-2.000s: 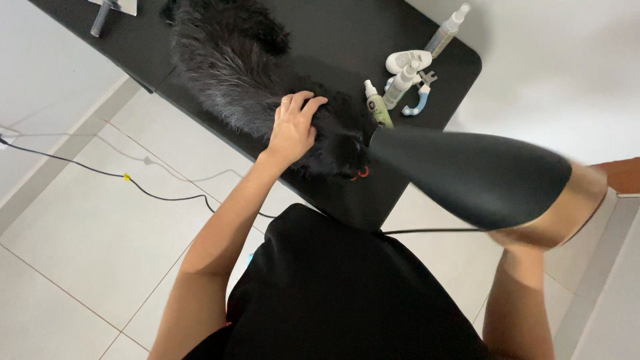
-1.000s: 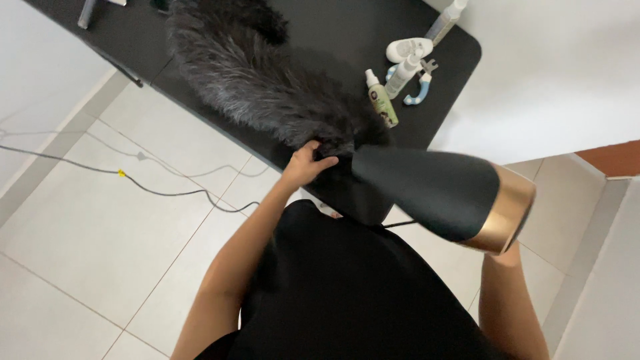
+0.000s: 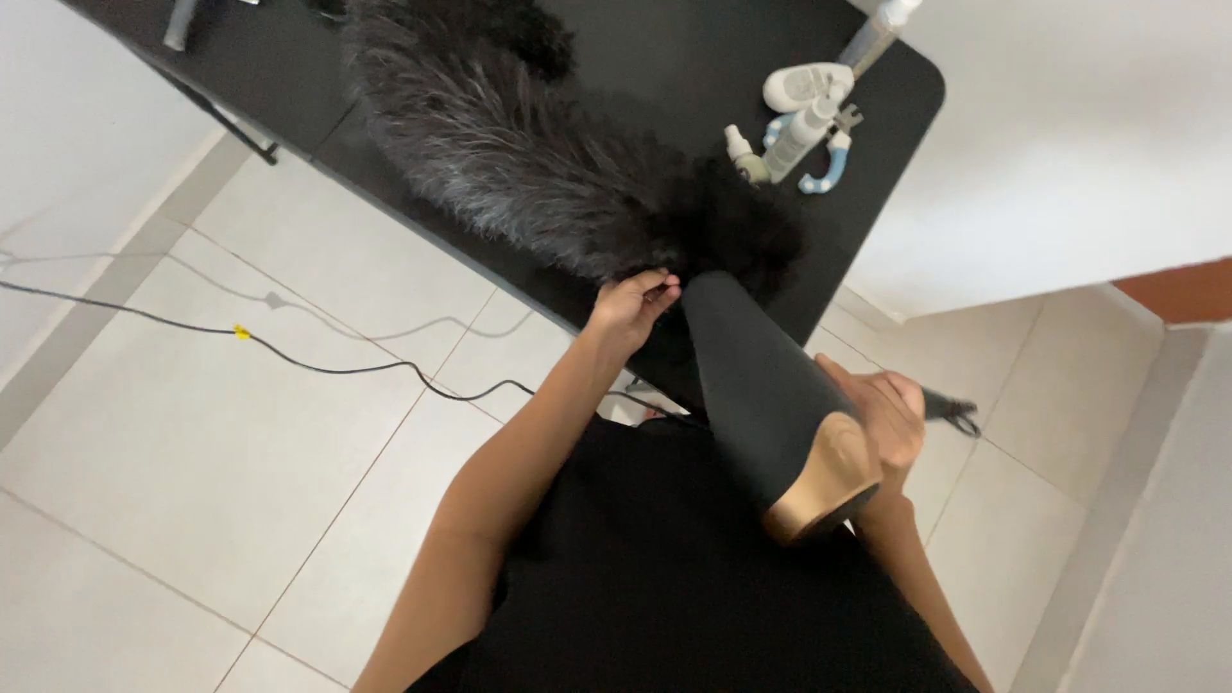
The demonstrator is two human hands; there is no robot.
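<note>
A black, long-haired dog (image 3: 500, 144) lies or stands along the black table; which, I cannot tell. My left hand (image 3: 635, 306) is at the near side of its front end, fingertips pinched together at the fur; a lock or a limb between them cannot be made out. My right hand (image 3: 885, 414) is closed around the handle of a black and copper-coloured hair dryer (image 3: 760, 375). The dryer's nozzle points at the dog's front end, just right of my left fingertips. The dog's face is hidden in dark fur.
On the black table (image 3: 885, 144) stand or lie spray bottles (image 3: 794, 140), a white device (image 3: 804, 87) and light-blue-handled nail clippers (image 3: 833, 159). A grey object (image 3: 180, 24) lies at the far left. A black cord (image 3: 337, 370) crosses in front of the tiled floor (image 3: 318, 462).
The dryer's rear has swung down and inward, and its handle now shows in my right hand. My left hand has moved from on top of the fur to its near edge.
</note>
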